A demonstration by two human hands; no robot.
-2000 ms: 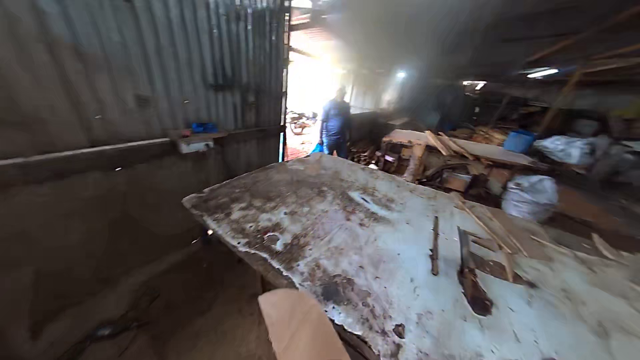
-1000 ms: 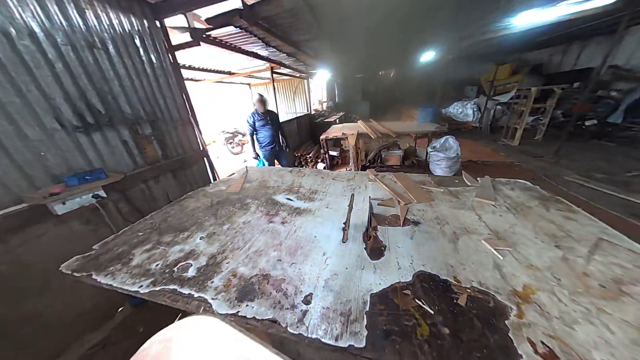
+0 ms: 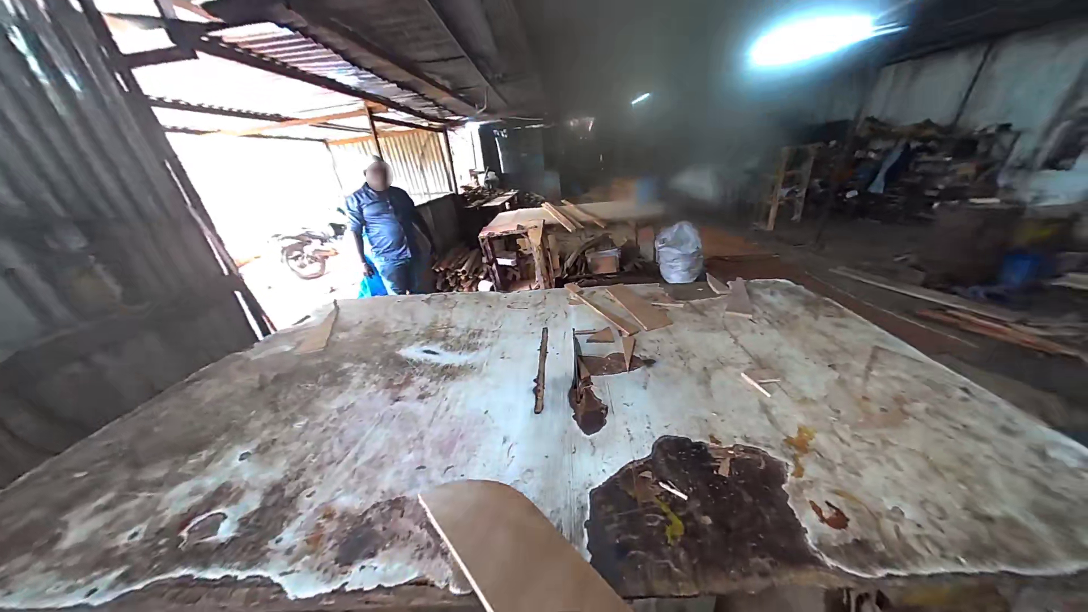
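Neither of my hands shows in the head view. A flat wooden board with a rounded end [image 3: 510, 544] reaches in from the bottom edge, over the near side of a large worn worktable [image 3: 476, 442]; whatever holds its lower end is out of view. Further back on the tabletop lie a narrow dark strip [image 3: 541, 371] and thin wooden offcuts [image 3: 639, 308]. A pale offcut [image 3: 320, 330] rests at the far left corner, and small slivers [image 3: 755, 384] lie to the right.
A person in blue [image 3: 387, 225] stands beyond the table's far left side, near a parked motorcycle [image 3: 306, 253]. Behind the table are a second workbench [image 3: 518, 223] with wood on it and a white sack [image 3: 679, 253]. Long planks [image 3: 994, 327] lie on the floor at right.
The view has swung to the right. The round-ended board, low in the frame before, now shows more of its length over the table's near edge.
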